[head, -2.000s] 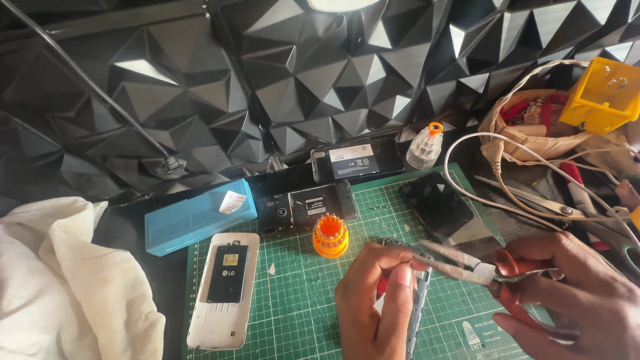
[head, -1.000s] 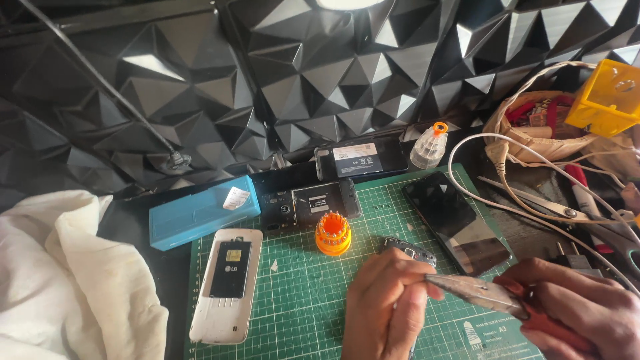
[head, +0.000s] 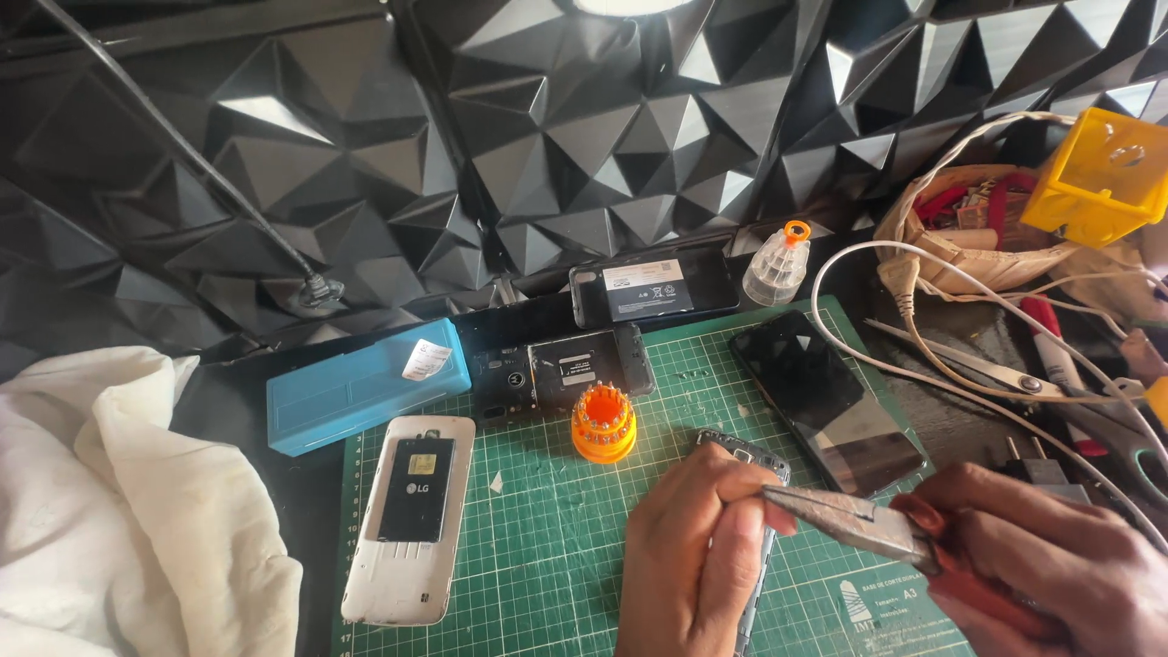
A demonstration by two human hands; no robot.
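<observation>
My left hand point(head: 703, 547) grips a dark phone frame point(head: 744, 449) above the green cutting mat, its fingers covering most of the frame. In my right hand point(head: 1040, 557) are long-nose pliers point(head: 853, 520) with red handles; their tips touch or nearly touch my left fingertips, and whatever lies between them is hidden. An orange screwdriver-bit holder point(head: 604, 424) stands beyond my left hand. A black smartphone point(head: 826, 401) lies face up to the right. On the left, a white phone back cover point(head: 411, 584) holds an LG battery point(head: 417, 488).
Behind are a blue case point(head: 370, 383), an opened phone body point(head: 593, 360), a dark phone back point(head: 712, 283) and a clear bit holder point(head: 776, 265). Cables point(head: 922, 251), scissors point(head: 995, 370) and a wicker basket point(head: 967, 246) crowd the right; white cloth point(head: 137, 511) lies left.
The plier jaws, spread apart two seconds ago, are now closed together at my left fingertips. My right hand has turned around the handles.
</observation>
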